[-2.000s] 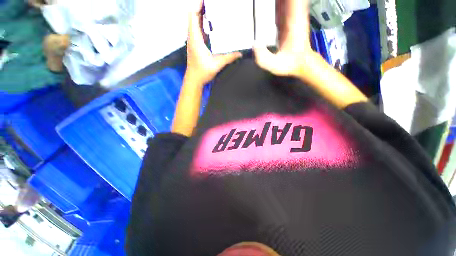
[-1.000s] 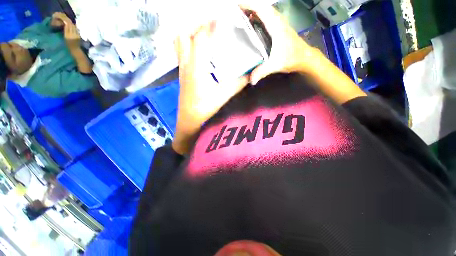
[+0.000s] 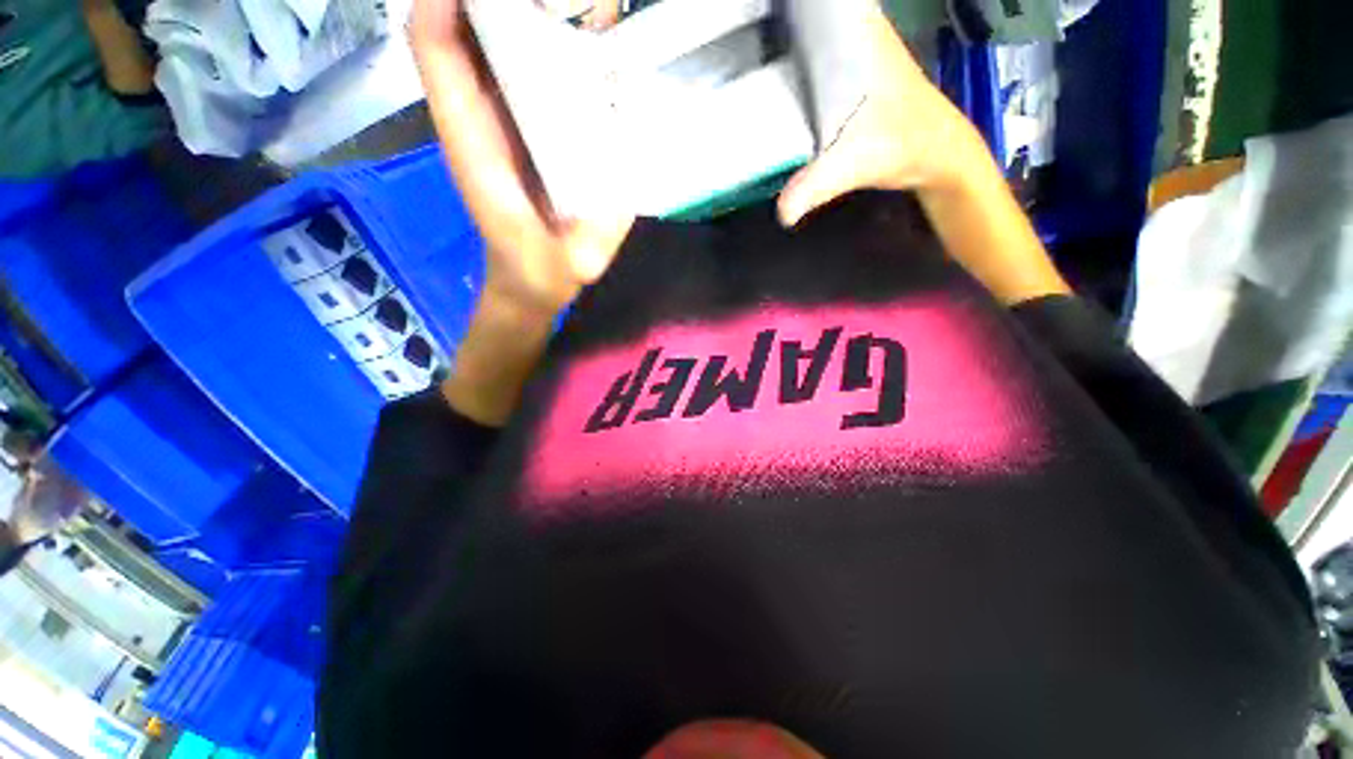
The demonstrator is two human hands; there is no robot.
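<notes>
A small white and grey carton [image 3: 638, 141] with a teal lower edge is held between my two hands at the top centre, in front of my chest. Its top is cut off by the picture edge, and glare blurs the panels near its upper end, so I cannot tell if it is closed. My left hand [image 3: 512, 223] grips its left side, with the thumb at the near lower corner. My right hand [image 3: 898, 134] grips its right side, with the thumb near the lower right corner. The fingertips are partly out of the picture or hidden.
A blue tote [image 3: 245, 356] at my left holds a row of printed cartons [image 3: 356, 297]. More blue totes [image 3: 126, 460] stand beyond it. Crumpled white wrap [image 3: 267, 74] lies at the upper left, near a person's green sleeve [image 3: 60, 89]. White sheet material [image 3: 1239, 252] hangs at the right.
The carton and my left hand have moved left in the picture. The carton now shows broader white and grey panels. My right hand stays at its right side. The view has shifted.
</notes>
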